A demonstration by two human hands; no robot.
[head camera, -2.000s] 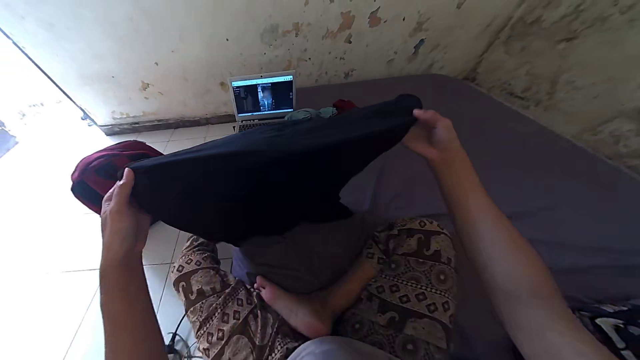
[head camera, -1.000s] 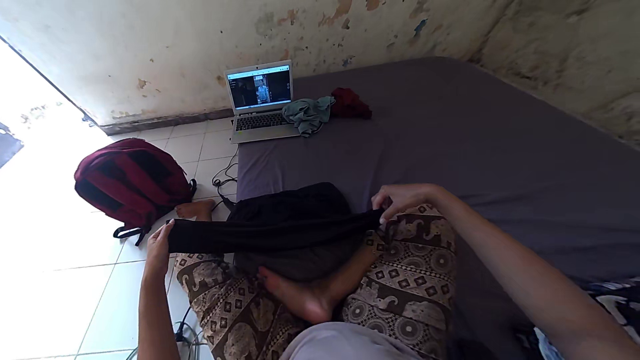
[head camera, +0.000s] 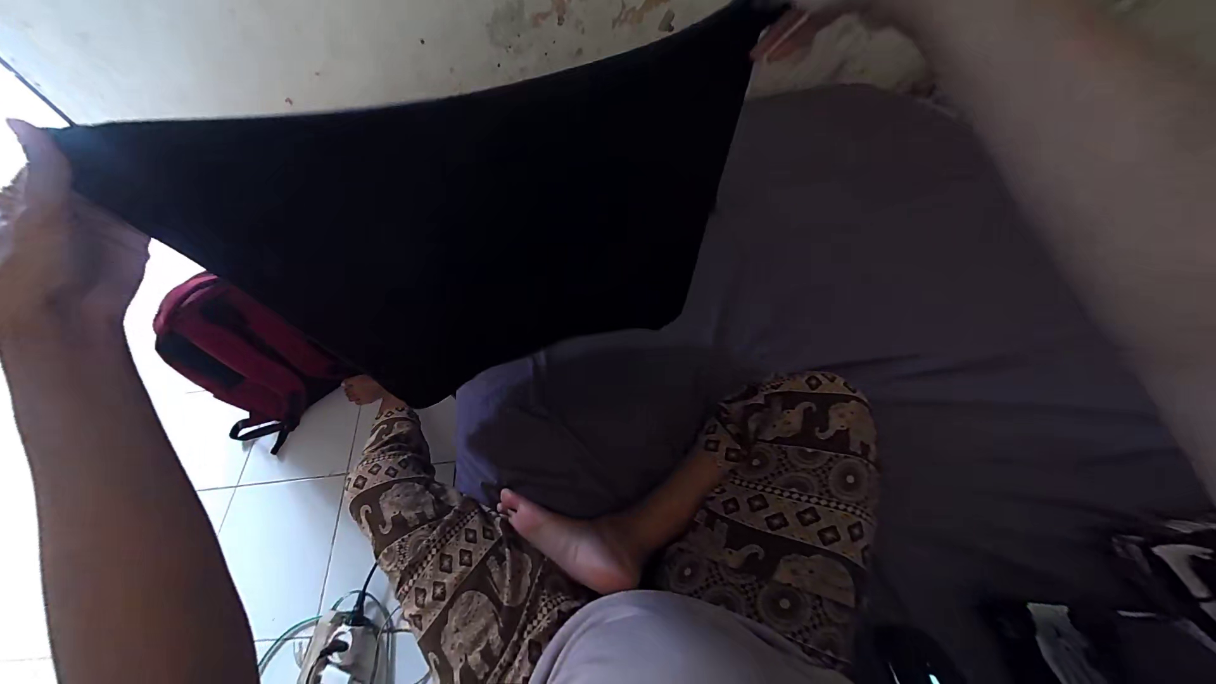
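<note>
A black cloth (head camera: 446,209), perhaps a garment, hangs stretched between my two raised hands. My left hand (head camera: 71,228) pinches its upper left corner at the far left of the view. At the top right, my right hand (head camera: 807,28) grips the opposite upper corner, a little blurred. The lower edge of the cloth hangs above the mattress edge and my lap. My crossed legs in patterned brown trousers (head camera: 788,503) are below it. The laptop seen earlier does not show.
A red and black backpack (head camera: 247,351) stands on the white tiled floor (head camera: 285,522) at left. A power strip (head camera: 342,646) with cables lies at the bottom left. The grey sheet of the mattress (head camera: 950,285) spans the right, with patterned fabric (head camera: 1178,570) at its lower right. A stained wall (head camera: 380,47) rises behind.
One second ago the black cloth was bunched in a low band over my lap; both hands have since lifted it, and it hangs spread out, now blocking the laptop's place.
</note>
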